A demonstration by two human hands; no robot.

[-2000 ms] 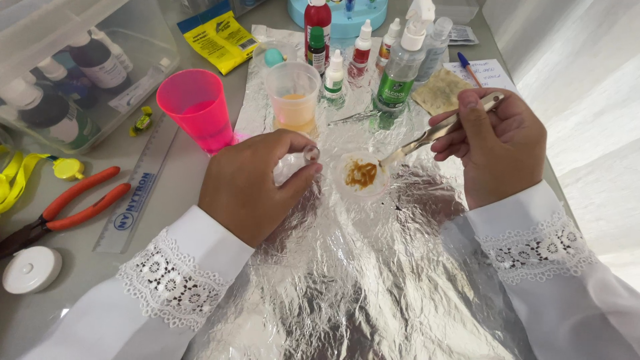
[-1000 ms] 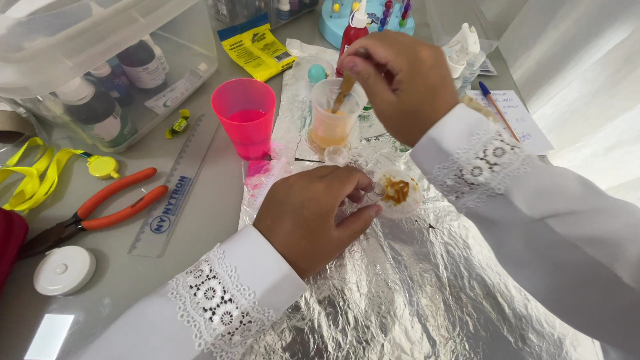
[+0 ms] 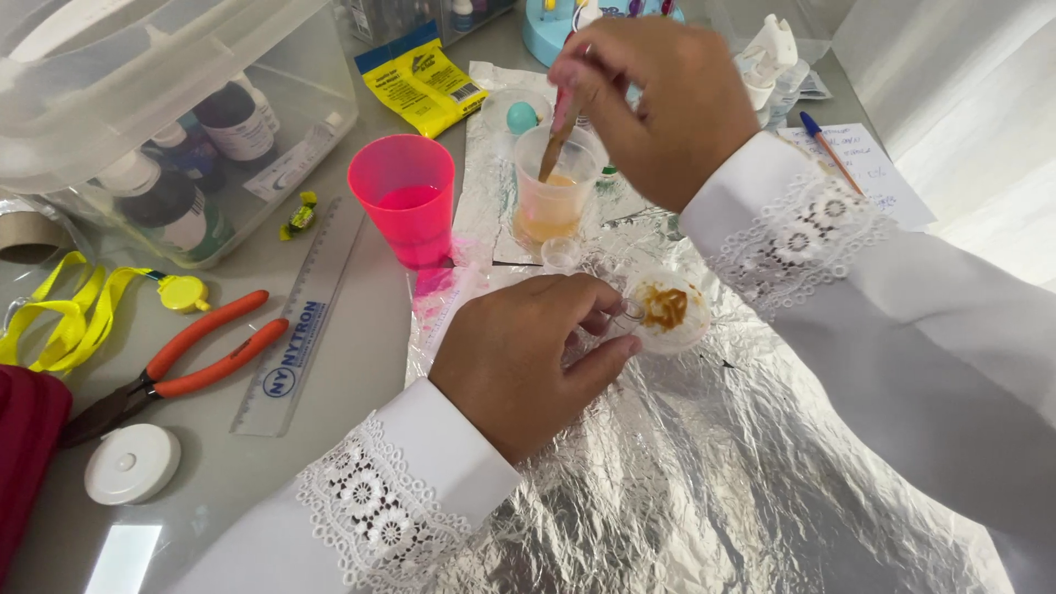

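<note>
My right hand (image 3: pixel 660 107) grips a metal utensil (image 3: pixel 559 142), perhaps a spatula or knife, its lower end inside a translucent plastic cup (image 3: pixel 554 198) with pale amber liquid. Between the thumb and fingers of my left hand (image 3: pixel 532 355) is a small clear object (image 3: pixel 632 313). It lies against the rim of a small round white dish (image 3: pixel 689 326) smeared with orange-brown paste (image 3: pixel 665 308). Between the cup and my left hand stands a tiny clear cup (image 3: pixel 561 254). Aluminum foil (image 3: pixel 660 470) lies beneath these things. A pink plastic cup (image 3: pixel 402 198) with liquid stands left of the amber one.
To the left are a ruler (image 3: pixel 289 355), orange-handled pliers (image 3: pixel 206 346), a white tape measure (image 3: pixel 132 464), a yellow lanyard (image 3: pixel 62 322) and a clear bin (image 3: pixel 272 91) of bottles. Behind are a yellow packet (image 3: pixel 421 78) and a spray bottle (image 3: pixel 771 58); a pen (image 3: pixel 829 153) lies on paper at right.
My right hand has lifted the utensil from the small dish, where it was two seconds ago, to the amber cup. My left hand has come closer to the dish. The view has shifted left.
</note>
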